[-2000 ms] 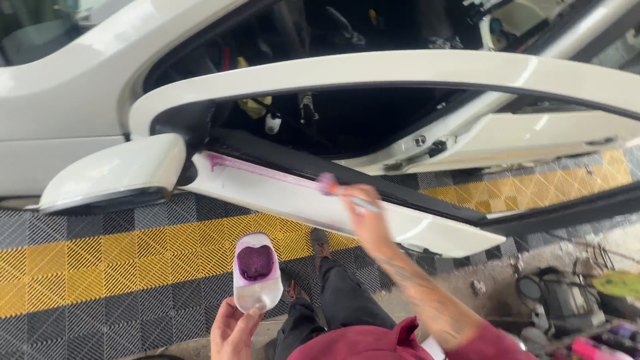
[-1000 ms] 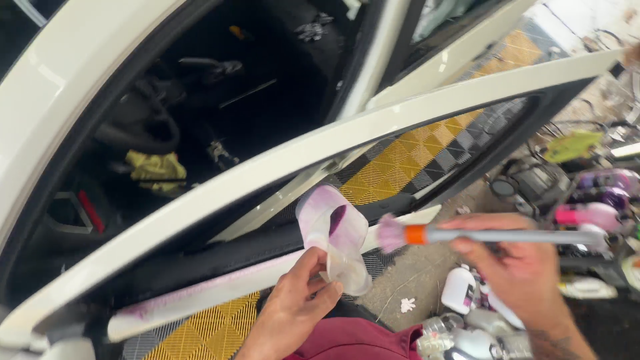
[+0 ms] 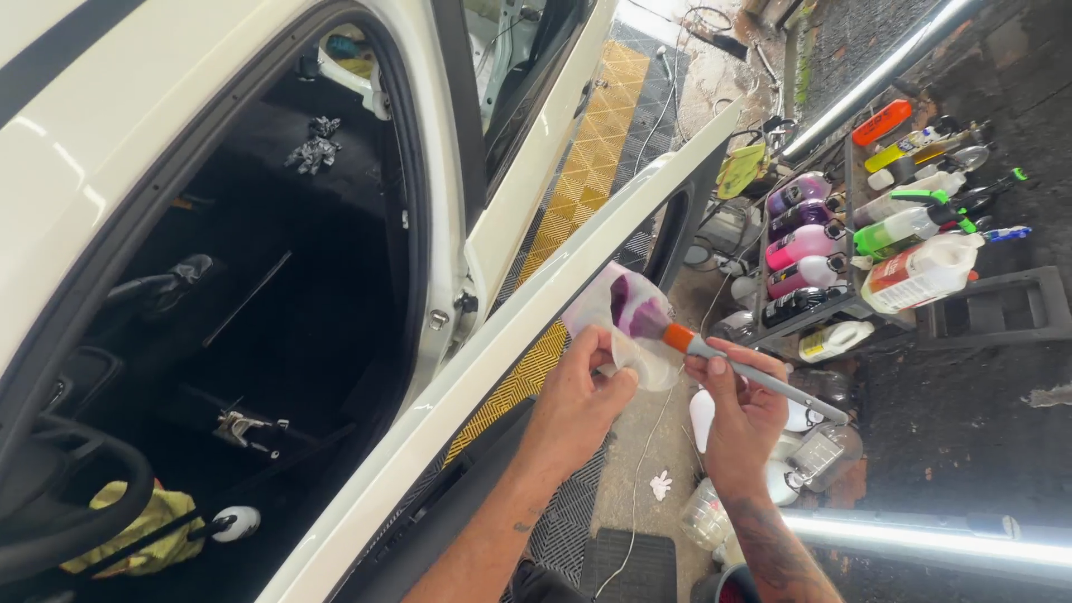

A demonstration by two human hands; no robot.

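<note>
My left hand (image 3: 590, 385) grips the pale edge of a white plastic container (image 3: 607, 297) stained purple inside. My right hand (image 3: 737, 394) holds a detailing brush (image 3: 775, 385) by its grey handle. Its orange collar lies toward the container, and the purple-tinged bristles (image 3: 649, 321) are at the container's opening. Both hands are beside the frame of an open white car door (image 3: 519, 310), on the side away from the cabin.
A rack (image 3: 909, 314) with several bottles of coloured liquid stands at the right. More plastic bottles (image 3: 825, 456) are on the floor beneath it. The car's dark cabin (image 3: 276, 251) is at the left. Yellow and grey floor tiles (image 3: 586, 167) run below the door, and a cable (image 3: 641, 477) crosses the floor.
Two seconds ago the brush was against the white door below the window opening; now its bristles are at the container. The view has swung strongly toward the rack.
</note>
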